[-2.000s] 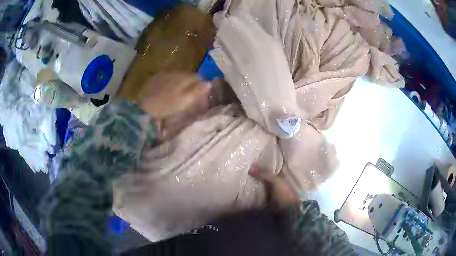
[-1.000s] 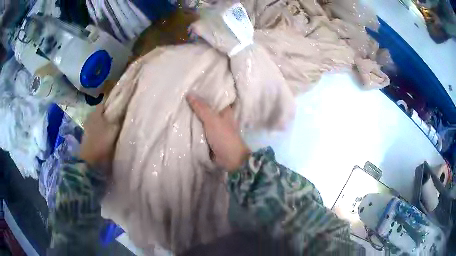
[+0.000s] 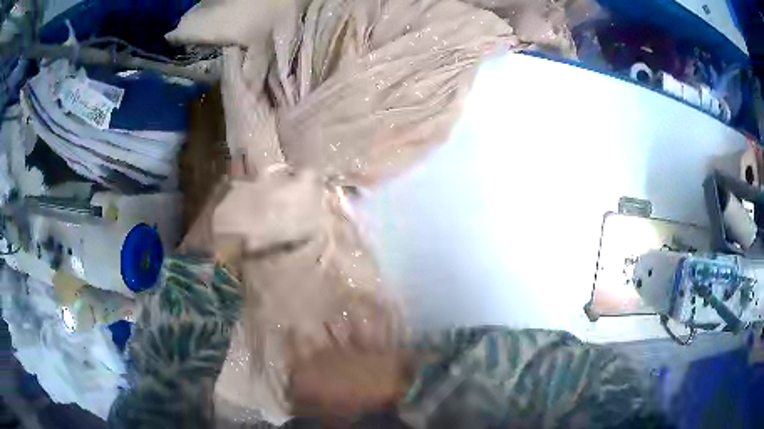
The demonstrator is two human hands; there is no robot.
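The beige glitter fabric (image 3: pixel 394 92) lies in gathered folds at the top centre. A narrower bunched part (image 3: pixel 293 268) runs down the middle towards me. My right hand (image 3: pixel 348 381) is blurred at the bottom centre, on the lower part of the fabric; its fingers are not clear. My left hand (image 3: pixel 219 239) shows only as a small blurred patch beyond the patterned sleeve, against the fabric's left side. Its grip cannot be made out.
A white machine with a blue wheel (image 3: pixel 141 257) is at left. Striped pale pieces with a printed label (image 3: pixel 90 102) are above it. The white table (image 3: pixel 503 201) spans the centre right. A sewing machine head (image 3: pixel 704 289), a dark holder (image 3: pixel 733 209) and brown cardboard (image 3: pixel 201 151) also show.
The view has turned. The fabric that was spread wide under my hands is now a narrower bunch. My right hand has moved down to the near edge. The white tag on the fabric no longer shows clearly.
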